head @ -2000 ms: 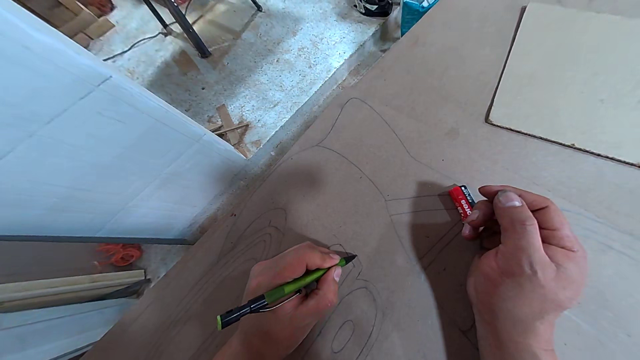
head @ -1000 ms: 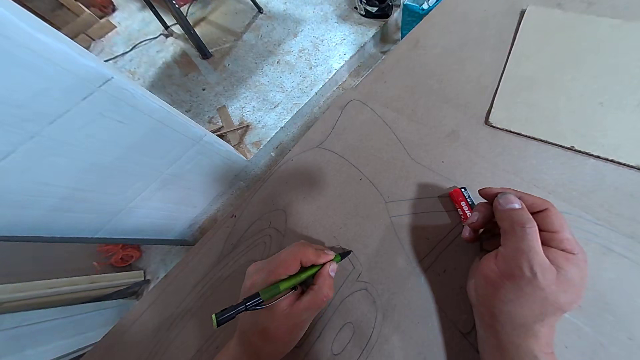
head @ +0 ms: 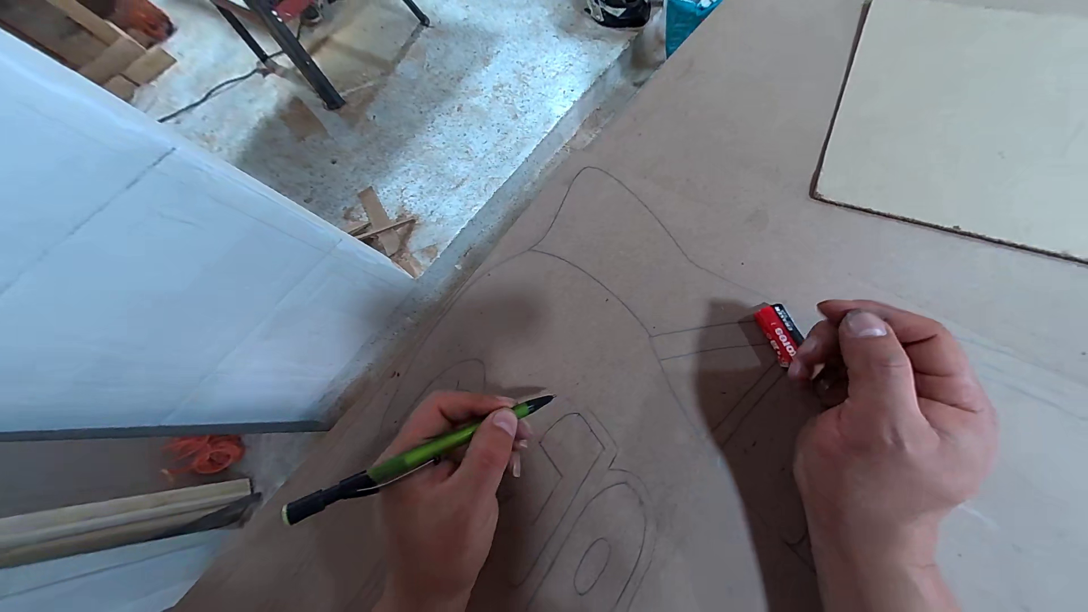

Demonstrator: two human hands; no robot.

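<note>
My left hand [head: 459, 484] grips a green and black mechanical pencil [head: 416, 457], its dark tip up and to the right, just above a pencilled outline on a brown fibreboard sheet [head: 731, 170]. Whether the tip touches the board, I cannot tell. Curved and straight pencil lines cover the board around both hands, with a small oval inside a larger rounded shape. At the right, my right hand [head: 892, 442] has its fingers curled against the lower end of a red and black eraser [head: 777, 334] that bears writing. Its fingertips partly hide that end.
A cream-coloured panel [head: 960, 127] lies on the board at the upper right. Left of the board stands a large white panel [head: 170, 280]. Wood scraps [head: 384, 225], dark metal legs [head: 297, 55] and a cable are on the dusty floor, with orange cord [head: 206, 454] and boards [head: 127, 518] lower left.
My left hand has shifted slightly with the pencil, whose tip has moved a little left and away from the rounded outline. My right hand and the eraser stay in place.
</note>
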